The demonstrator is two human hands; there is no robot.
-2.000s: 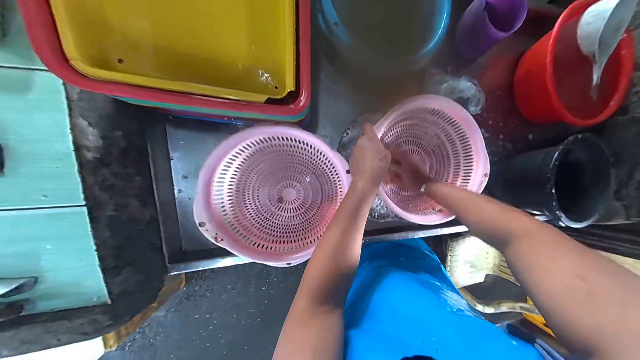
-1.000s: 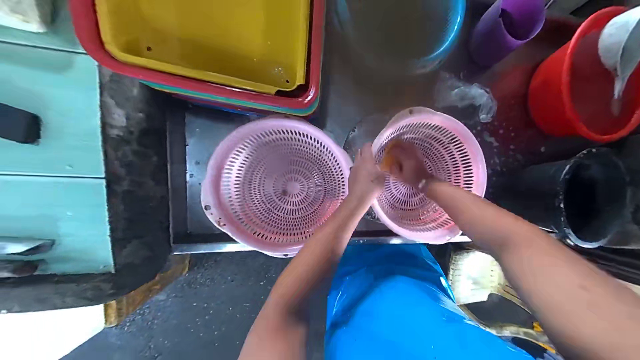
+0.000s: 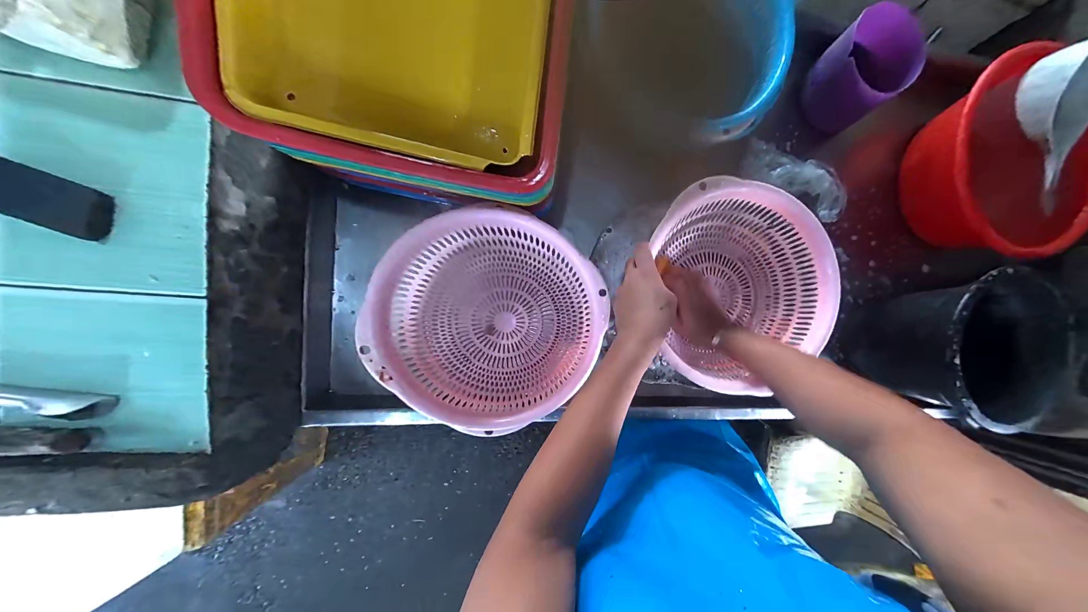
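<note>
Two round pink plastic colanders lie side by side in a metal sink. My left hand (image 3: 644, 297) grips the left rim of the right colander (image 3: 812, 246), which is tilted. My right hand (image 3: 699, 308) is inside that colander, close to my left hand, with a small orange thing (image 3: 662, 265) showing between them; the fingers are partly hidden, so how it is held is unclear. The left colander (image 3: 506, 321), perforated all round, is untouched, just left of my left hand.
Stacked basins with a yellow tray (image 3: 391, 76) stand behind. A blue-rimmed basin (image 3: 769, 76), a purple container (image 3: 863, 68), a red bucket (image 3: 943, 183) with a white dipper (image 3: 1041, 93) and a black bucket (image 3: 905, 340) surround the right colander. Crumpled clear plastic (image 3: 799, 183) lies behind it.
My right hand has shifted slightly within the right colander and stays close to my left hand at the rim. The left colander remains beside them.
</note>
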